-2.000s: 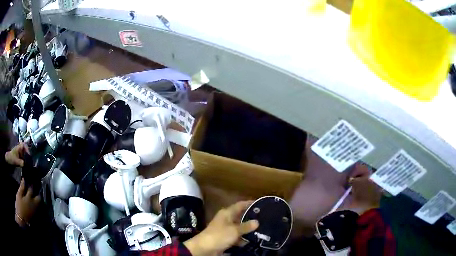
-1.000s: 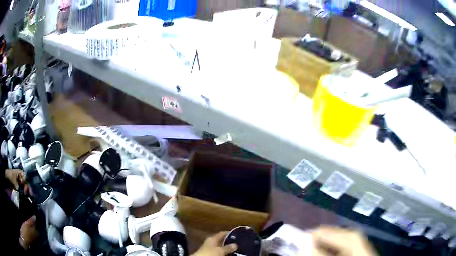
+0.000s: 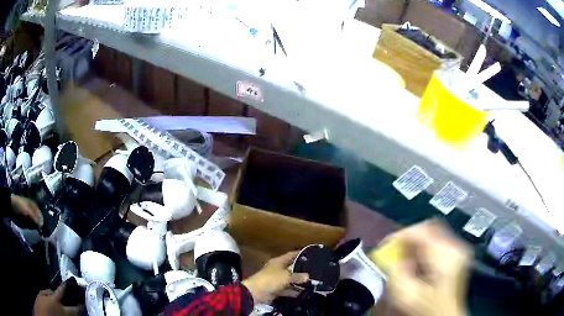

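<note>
My left hand point(image 3: 272, 279), with a red and black checked sleeve, grips the edge of a round mounting base covered by a black gasket point(image 3: 316, 269). The base is tilted toward me. A dome camera point(image 3: 365, 278) with a white shell and black ball end lies just right of it. My right hand point(image 3: 427, 268) is raised at the lower right and strongly blurred. A yellowish patch shows near its fingertips; whether it holds anything cannot be told. The open gasket carton point(image 3: 287, 228), dark inside, stands beyond my left hand.
Many dome cameras point(image 3: 145, 247) lie crowded at left. Another person's hands point(image 3: 28, 211) are at the far left. A label strip point(image 3: 173, 151) lies behind the cameras. A white shelf point(image 3: 346, 120) crosses above, with paper tags point(image 3: 413, 182) on its edge and a yellow bin point(image 3: 454, 111) on top.
The view has tilted upward since the first frame, showing more of the shelf top. My right hand has moved out from beneath the shelf edge and up. My left hand still holds the base.
</note>
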